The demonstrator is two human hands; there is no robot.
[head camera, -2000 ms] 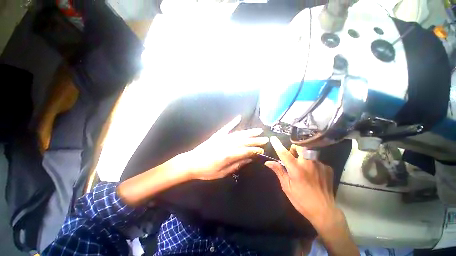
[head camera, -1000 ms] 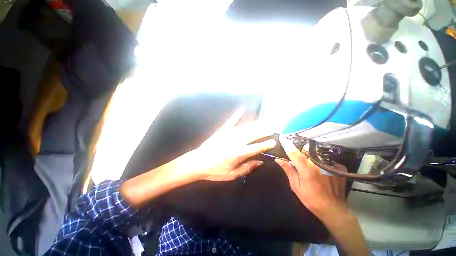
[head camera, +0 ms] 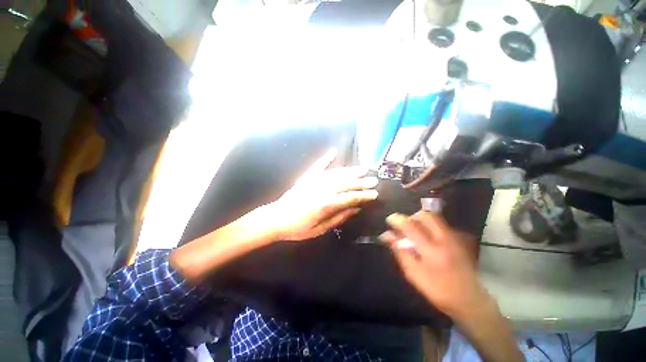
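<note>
A black cloth panel lies over the machine bed and hangs toward my lap. My left hand lies flat on it, fingers pointing to the presser foot area, thumb apart. My right hand, slightly blurred, is just right of and below my left hand, with curled fingers around a thin tool with a pale handle. The tool's metal tip points left over the cloth. The needle itself cannot be made out.
The white and blue sewing machine head stands at the upper right above the cloth. The cream machine bed extends right, with a round metal part. Dark and grey garments are heaped at the left. Glare whitens the upper middle.
My right hand has drawn back from the needle area and my left fingertips, bringing the thin tool lower over the cloth. My left hand stays on the cloth. The camera view has shifted.
</note>
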